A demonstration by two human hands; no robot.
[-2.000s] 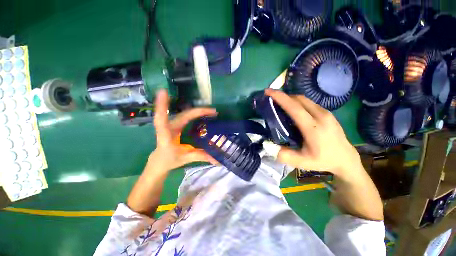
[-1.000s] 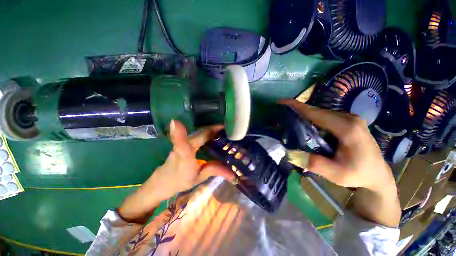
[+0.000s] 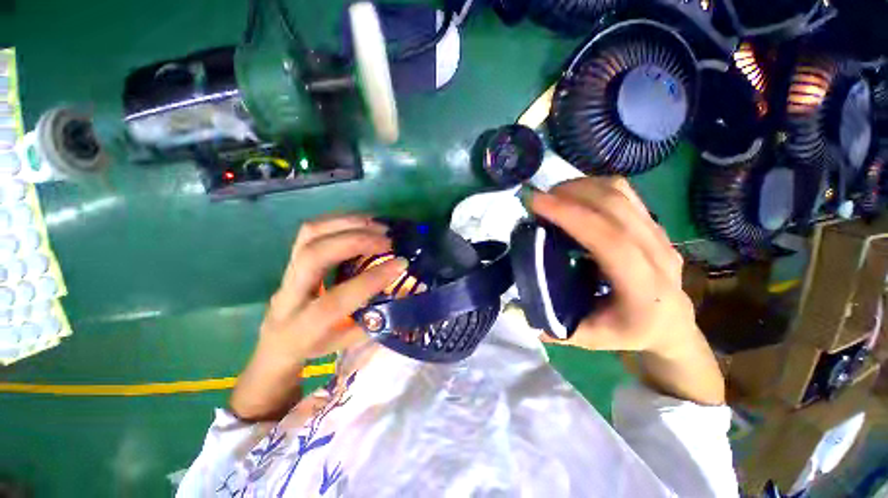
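Observation:
A dark fan (image 3: 443, 316) is held close to my body, its curved bracket facing up and orange showing through the slats. My left hand (image 3: 326, 292) grips the cage at its left side. My right hand (image 3: 623, 267) grips the rounded base (image 3: 545, 277) at the right. The off-white buffing wheel (image 3: 375, 73) is ahead of my left hand, apart from the fan. It sits on the right end of the green and black motor (image 3: 209, 102).
Several dark fans (image 3: 623, 102) stand at the back right. A small round black part (image 3: 508, 156) and a white glove (image 3: 487, 216) lie just beyond the held fan. Cardboard boxes (image 3: 842, 282) are at right, a sticker sheet (image 3: 24, 253) at far left. The controller box (image 3: 282, 175) is by the motor.
The fan has moved away from the buffing wheel and turned, so its bracket now faces up. Both hands still hold it. The small round part and glove have come into clear view.

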